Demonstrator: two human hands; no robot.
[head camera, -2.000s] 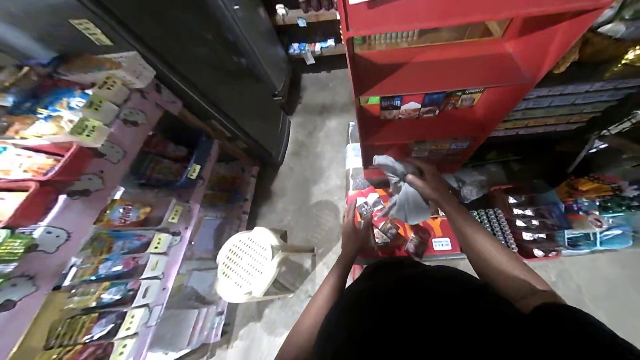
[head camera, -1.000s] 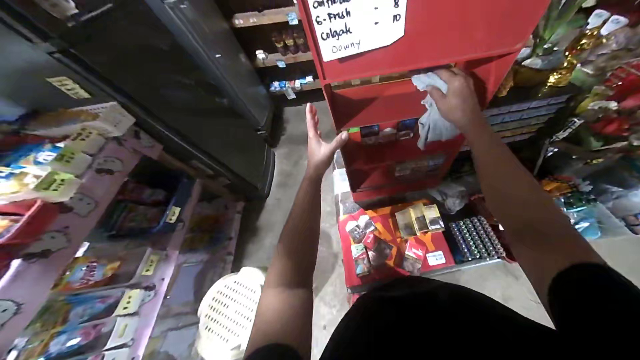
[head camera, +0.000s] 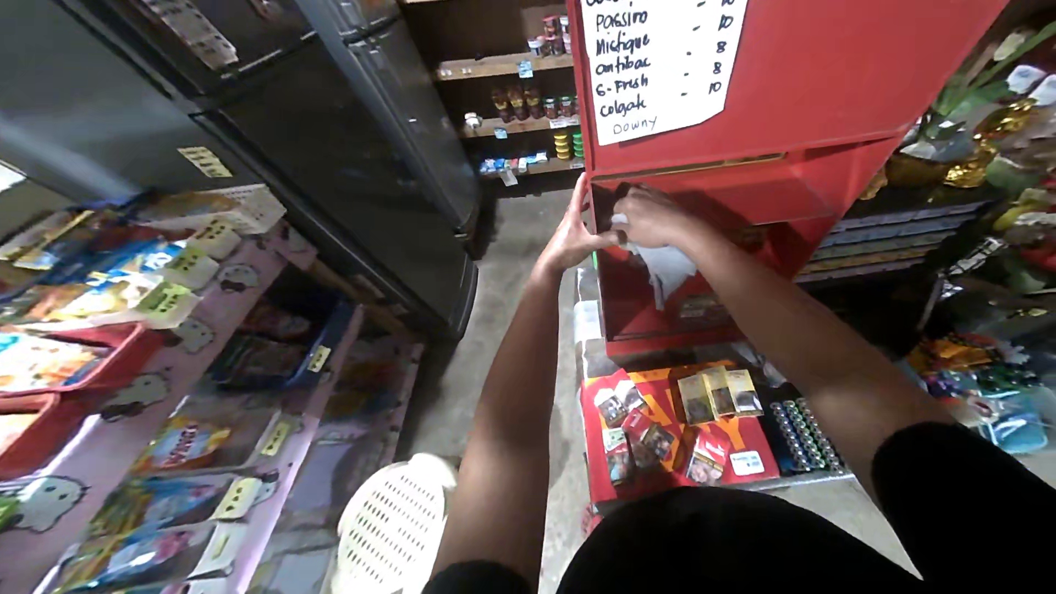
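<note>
A red shelf cabinet (head camera: 792, 91) stands in front of me, with a handwritten paper list (head camera: 660, 66) on its upper part. My right hand (head camera: 652, 216) reaches into its upper open compartment and grips a pale grey cloth (head camera: 667, 271), which hangs down over the shelf edge. At the cabinet's left side edge is my left hand (head camera: 575, 235), fingers spread and thumb pointing toward the cloth; it holds nothing. Below, several small packets (head camera: 652, 437) lie on a red and orange surface (head camera: 763, 445) at the foot of the cabinet.
A cream plastic stool (head camera: 396, 528) stands at the lower left. Shelves with baskets of packaged goods (head camera: 157, 305) line the left, beside dark refrigerators (head camera: 355, 165). Jars stand on wooden shelves (head camera: 528, 128) at the back. Batteries or small cylinders (head camera: 804, 433) sit right of the packets.
My right hand has moved with the cloth from above the packets up to the cabinet, then to the left inside its compartment. My left hand has risen from the packets to the cabinet's left edge.
</note>
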